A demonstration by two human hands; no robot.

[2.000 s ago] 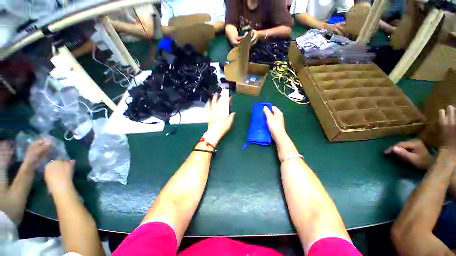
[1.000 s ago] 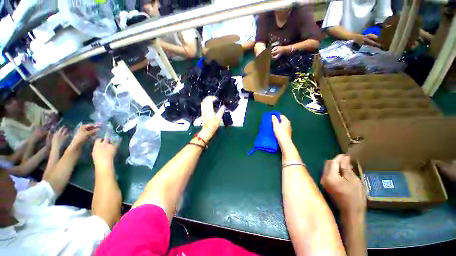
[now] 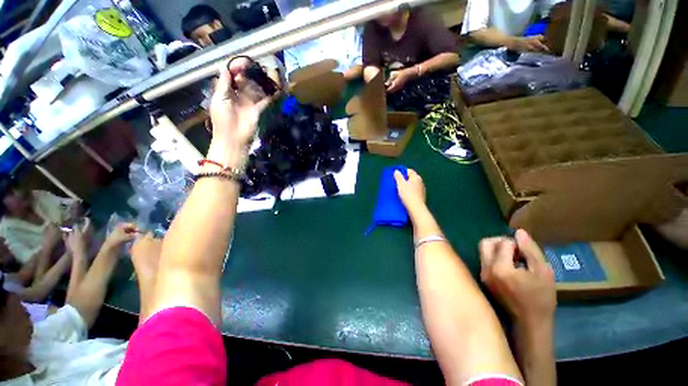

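My left hand is raised at the upper left, above the table, and holds a black power adapter with a looped black cable at the fingertips. My right hand holds the right edge of a folded blue cloth on the green table; a thin tail hangs from its lower left corner. The adapter pile is a black tangled heap on a white sheet, partly behind my left forearm. One black adapter lies at the sheet's front right.
A small mailer box stands beyond the cloth, beside yellow-green strands. A brown divider tray is at the right. A neighbour's hand is by an open mailer box at the near right. Clear bags and neighbours' hands are at the left.
My left hand has gone from the adapter pile up and to the left, now with an adapter in it. The blue cloth stays in my right hand. The neighbour's mailer box has come in at the right.
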